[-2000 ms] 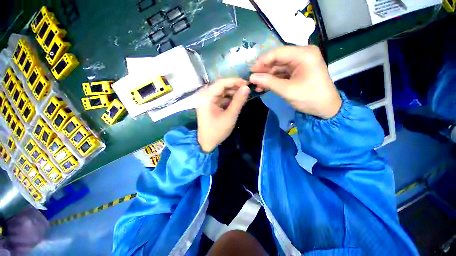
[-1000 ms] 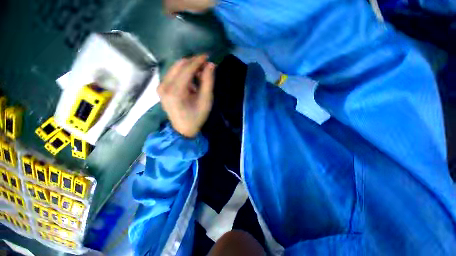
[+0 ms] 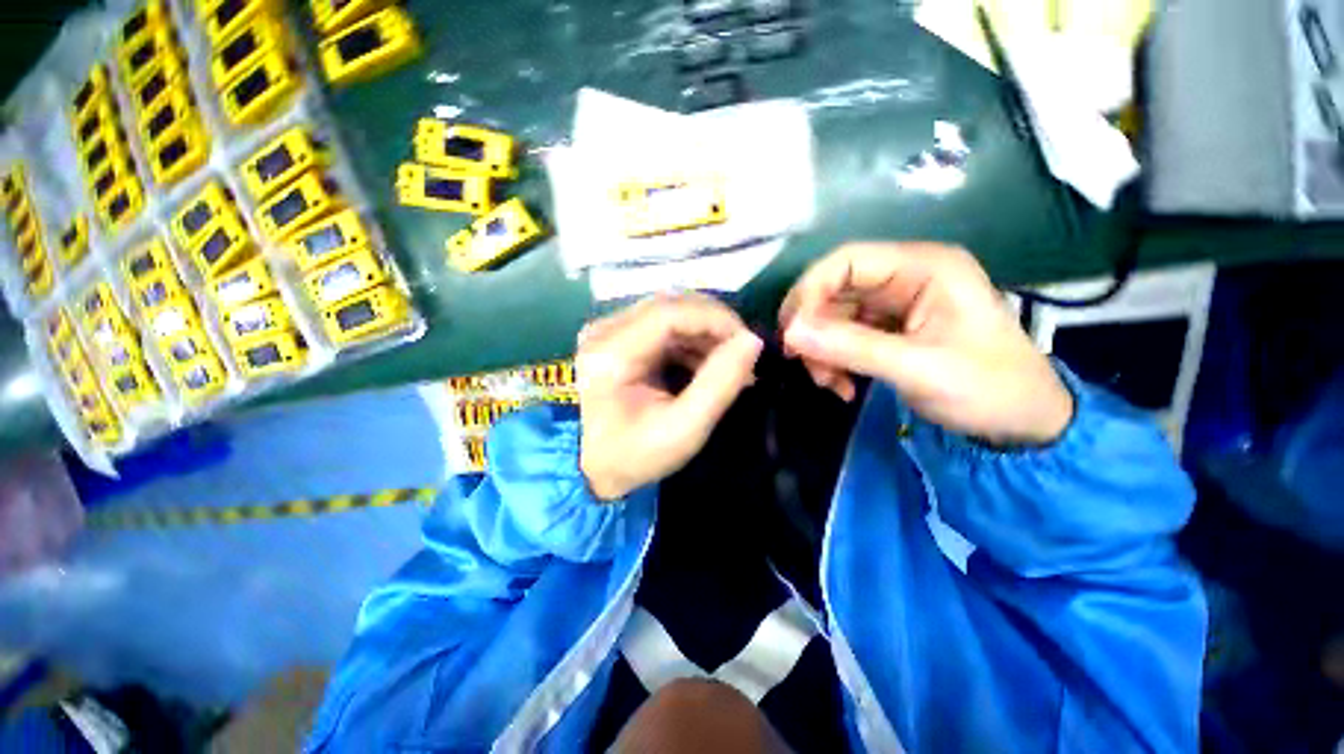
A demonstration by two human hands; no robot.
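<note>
My left hand point(image 3: 663, 390) and my right hand point(image 3: 921, 332) are bare and raised in front of the bench edge. Each has thumb and fingertips close together, with a small gap between the two hands. Whether anything thin is pinched in them cannot be told. A yellow device housing point(image 3: 674, 206) with a dark window lies on the white work pad point(image 3: 774, 148), just beyond my hands. Three more yellow housings point(image 3: 464, 149) lie loose left of the pad. Black frame gaskets point(image 3: 730, 44) lie blurred on the bench behind the pad.
A clear blister tray point(image 3: 416, 327) with rows of yellow housings covers the left of the green bench point(image 3: 501, 317). More housings point(image 3: 369, 44) lie behind it. A crumpled white wipe point(image 3: 1083, 140) and a pale box point(image 3: 1216, 111) are at right. A dark cable hangs over the right edge.
A second ago my right hand was far forward, at the top of the view, apart from my left. Now both hands are close together again before the pad. The view has also turned.
</note>
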